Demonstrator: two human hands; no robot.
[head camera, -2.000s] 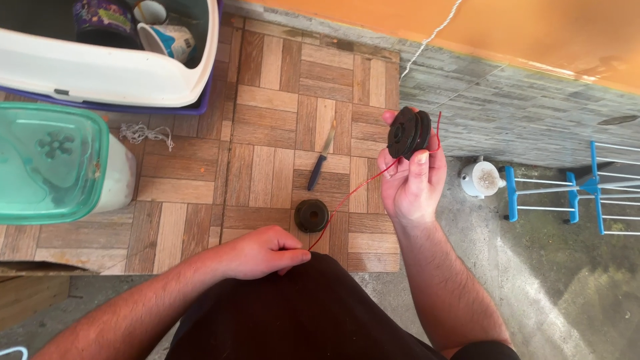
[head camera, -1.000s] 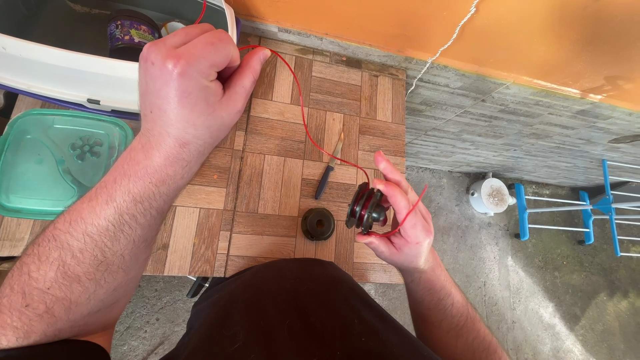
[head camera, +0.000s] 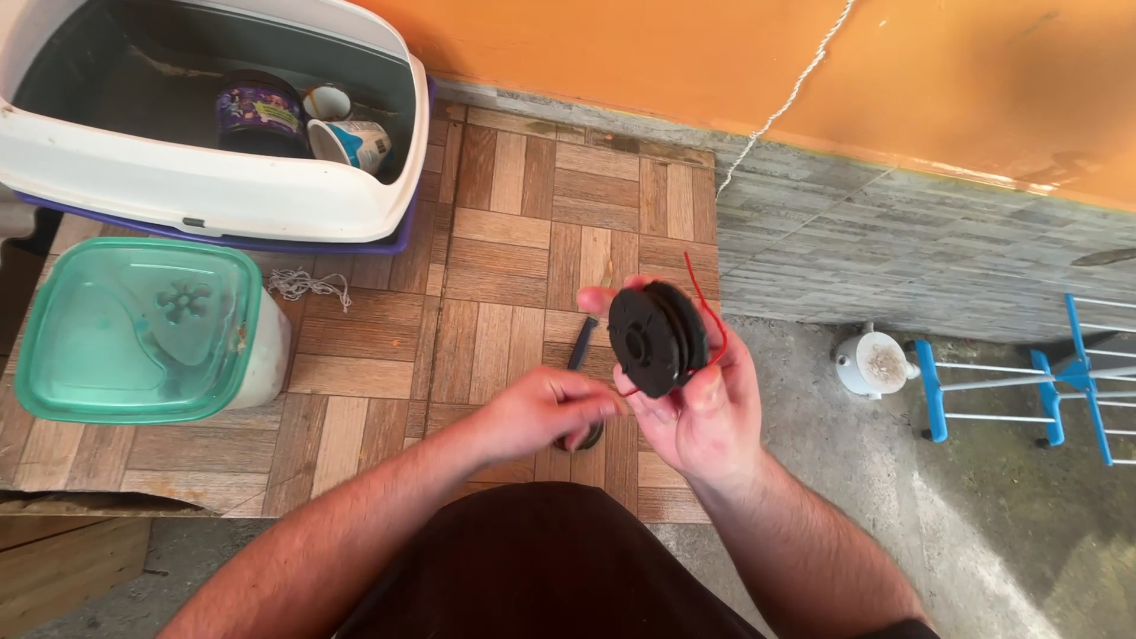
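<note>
My right hand (head camera: 701, 417) holds a black plastic trimmer spool (head camera: 646, 342), its flat flanged face turned up and to the left. Red trimmer line (head camera: 716, 324) sticks out past the spool's right side, and a short stretch shows at its lower left, beside the fingertips of my left hand (head camera: 550, 413). Those fingertips pinch the line close to the spool. Beneath the left hand, a round black part (head camera: 586, 437) lies on the table, mostly hidden. A knife with a dark handle (head camera: 582, 343) lies behind the hands, its blade partly covered by the right hand's fingers.
The wood-patterned tabletop (head camera: 497, 257) bears a white and purple bin (head camera: 293, 191) with cups inside, a container with a green lid (head camera: 142, 328) and a tangle of string (head camera: 309, 286). Right of the table are a white pot (head camera: 870, 364) and a blue-and-white rack (head camera: 930, 390) on the floor.
My left hand was raised at upper left with a long stretch of red line a second ago; it is now low, close beside the spool. The spool has turned its flat face toward the view.
</note>
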